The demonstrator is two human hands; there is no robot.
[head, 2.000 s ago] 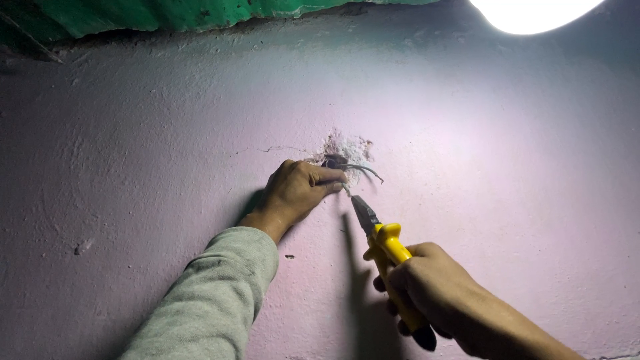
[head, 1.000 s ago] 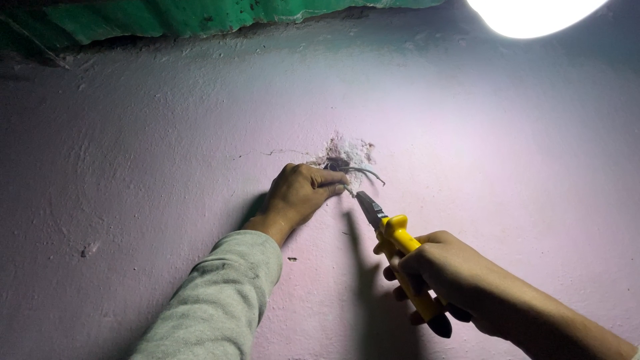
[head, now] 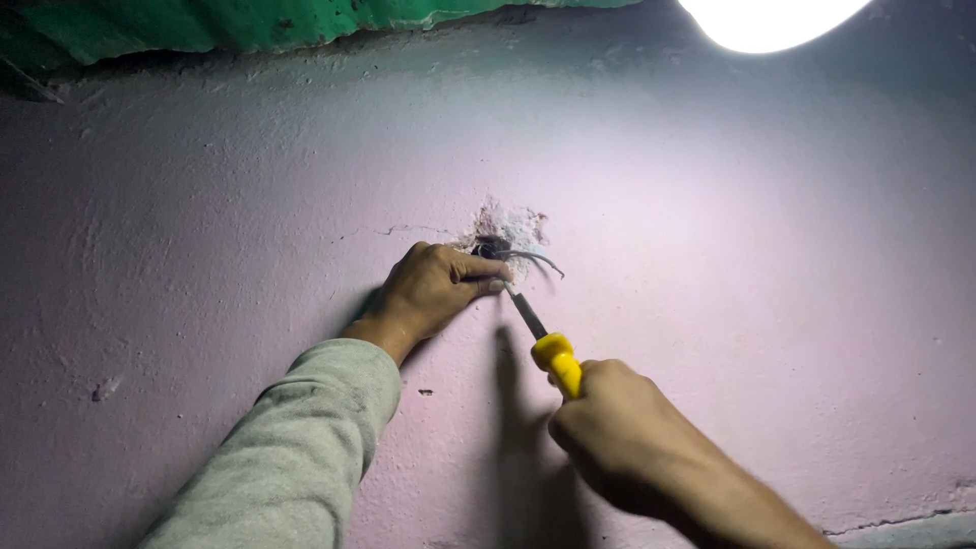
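Note:
My left hand (head: 435, 288), in a grey sleeve, pinches a thin electrical wire (head: 508, 288) between thumb and forefinger just below a hole (head: 490, 245) in the plaster. A second grey wire (head: 540, 257) bends out of the hole to the right, its end pointing down. Yellow-handled pliers (head: 563, 364) are gripped in my right hand (head: 621, 427), lower right of my left hand. Their dark jaws (head: 529, 315), seen edge-on, meet the end of the pinched wire; whether they are closed on it cannot be told. My right palm hides most of the handles.
Chipped plaster (head: 512, 223) surrounds the hole in the pink wall (head: 724, 282). A green corrugated sheet (head: 191, 27) runs along the top left, and a bright lamp (head: 774, 19) shines at the top right. A ledge (head: 907, 531) shows at the lower right.
My right hand has rotated the pliers, whose jaws and handles now appear edge-on rather than broadside. My left hand keeps its pinch beneath the hole.

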